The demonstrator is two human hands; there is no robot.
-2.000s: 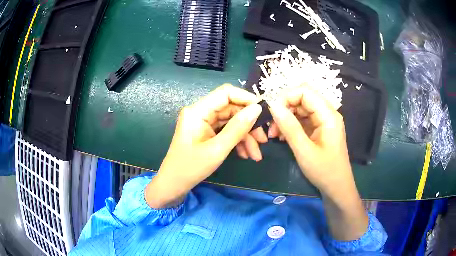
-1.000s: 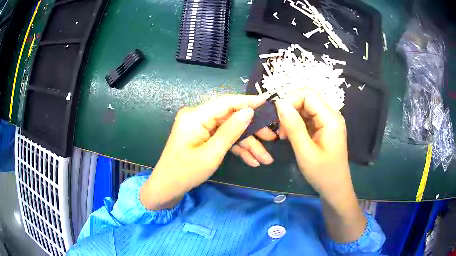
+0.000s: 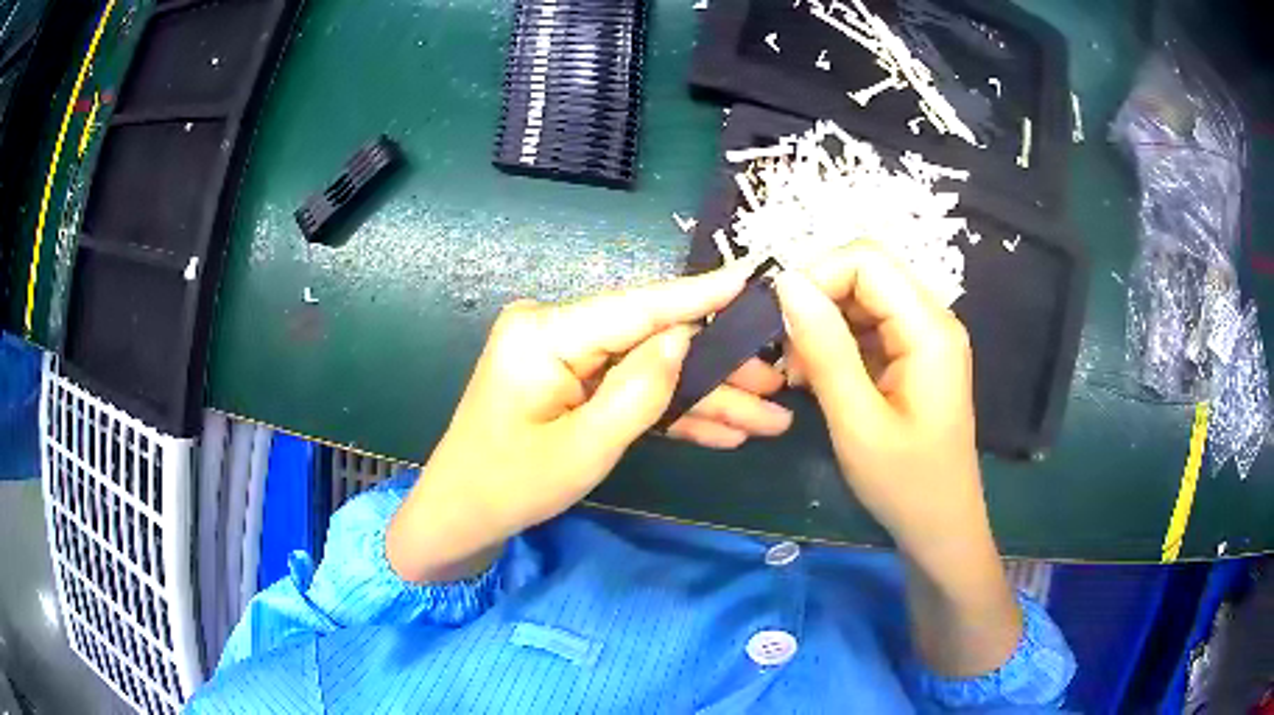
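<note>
My left hand [image 3: 559, 405] holds a slim black plastic housing [image 3: 724, 347] between thumb and fingers, slanted up to the right. My right hand [image 3: 887, 370] has its thumb and index fingertips pinched together at the housing's upper end. Whether a small part sits between the right fingertips cannot be seen. The heap of white pins [image 3: 852, 210] lies just beyond both hands in the near black tray [image 3: 1027, 342]. The fingers cover part of the housing and the heap's near edge.
The far tray [image 3: 727, 63] holds white sticks and tiny pale clips. A large housing stack [image 3: 570, 98] lies upper centre, a small housing group [image 3: 349, 192] at left. The compartment tray [image 3: 147, 245] lines the left edge. Clear plastic bags [image 3: 1185, 238] lie at right.
The black housing between my hands shows more of its flat side, as my left hand has turned it. My left fingers have shifted along it. My right hand has barely moved.
</note>
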